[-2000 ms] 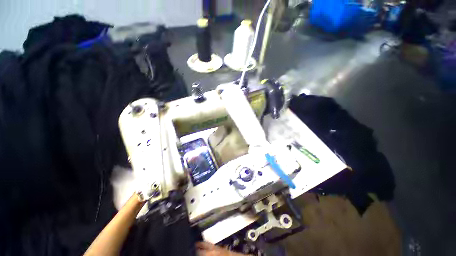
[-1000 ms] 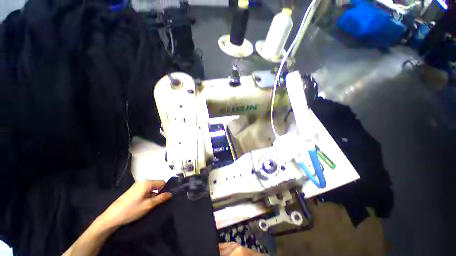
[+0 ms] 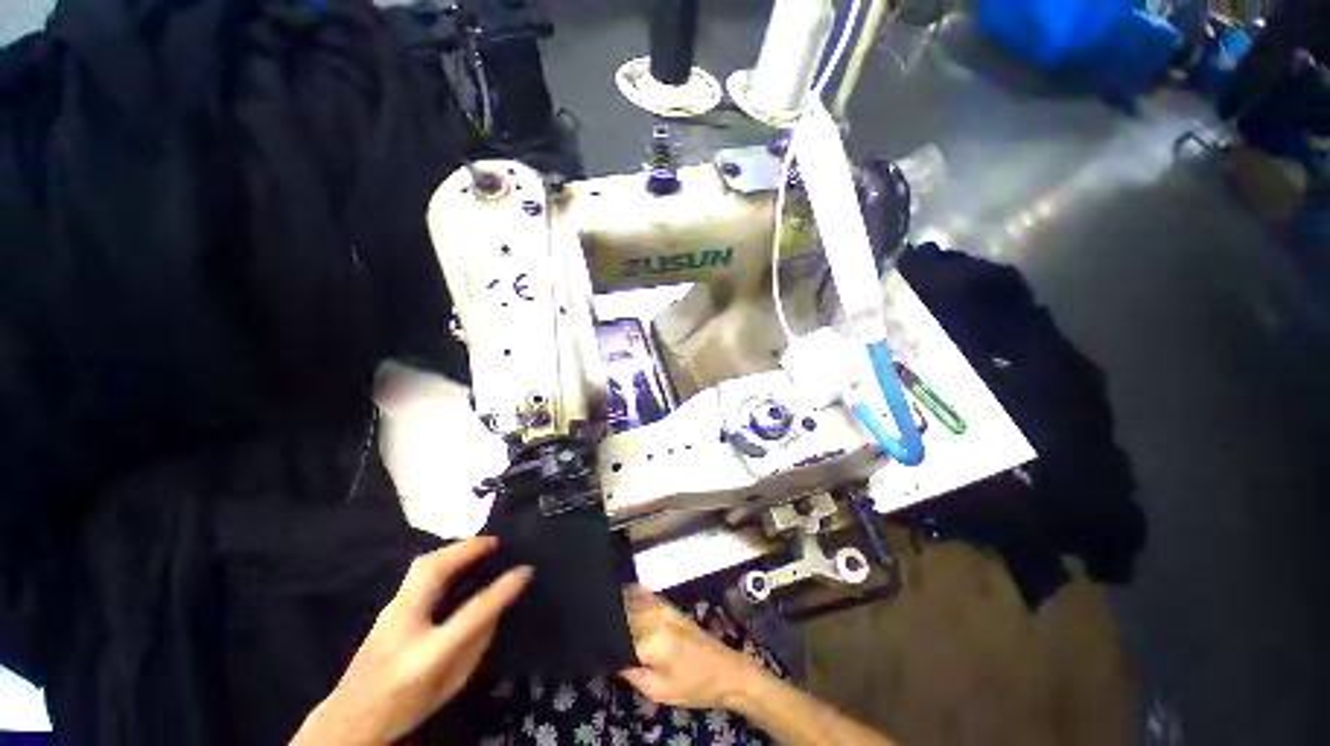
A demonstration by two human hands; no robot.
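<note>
A black garment (image 3: 562,598) lies with its narrow end under the presser foot area (image 3: 551,474) of the cream ZUSUN machine (image 3: 503,299). My left hand (image 3: 423,634) is on the cloth's left side below the presser foot, thumb and fingers pinching the cloth. My right hand (image 3: 678,656) holds the cloth's right edge, lower down, with the fingertips partly hidden at the edge. The needle itself cannot be made out.
A large black garment heap (image 3: 190,292) fills the left. A phone (image 3: 635,372) stands in the machine opening. A white lamp with blue neck (image 3: 893,415), green snips (image 3: 934,401) and thread cones (image 3: 788,59) are right and behind. Another black heap (image 3: 1006,394) lies right of the table.
The machine has shifted slightly up in the view. My right hand has come up from the bottom edge onto the cloth's right edge. My left hand has moved slightly down from the presser foot.
</note>
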